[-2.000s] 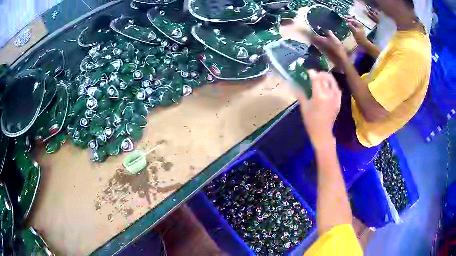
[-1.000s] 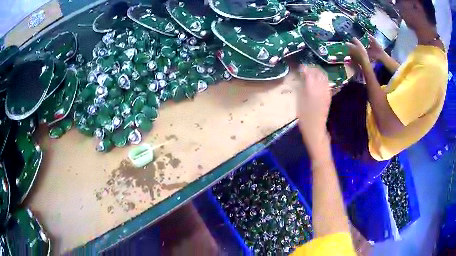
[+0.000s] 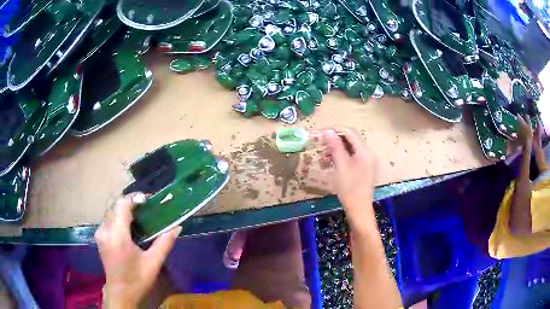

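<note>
My left hand (image 3: 129, 244) grips a glossy dark green housing (image 3: 184, 184) by its near end, tilted over the bench's front edge at left of centre. The housing has a pale rim and a dark panel. My right hand (image 3: 353, 166) is blurred, just right of the small pale green glue dish (image 3: 292, 139). Its fingertips are at the thin pale stick that rests in the dish. Whether they close on the stick is unclear. Small green caps (image 3: 283, 78) with silvery spots lie in a large heap behind the dish.
Overlapping green housings (image 3: 111, 96) lie at left, and more housings (image 3: 431, 90) at right. Dark stains mark the tan board (image 3: 253, 193) around the dish. A blue bin (image 3: 307, 253) of small parts stands below the edge. A person in yellow (image 3: 515, 211) sits at far right.
The view has swung left. My left hand has come into view holding a housing. My right hand, earlier raised near the right-hand housings, is now down beside the dish.
</note>
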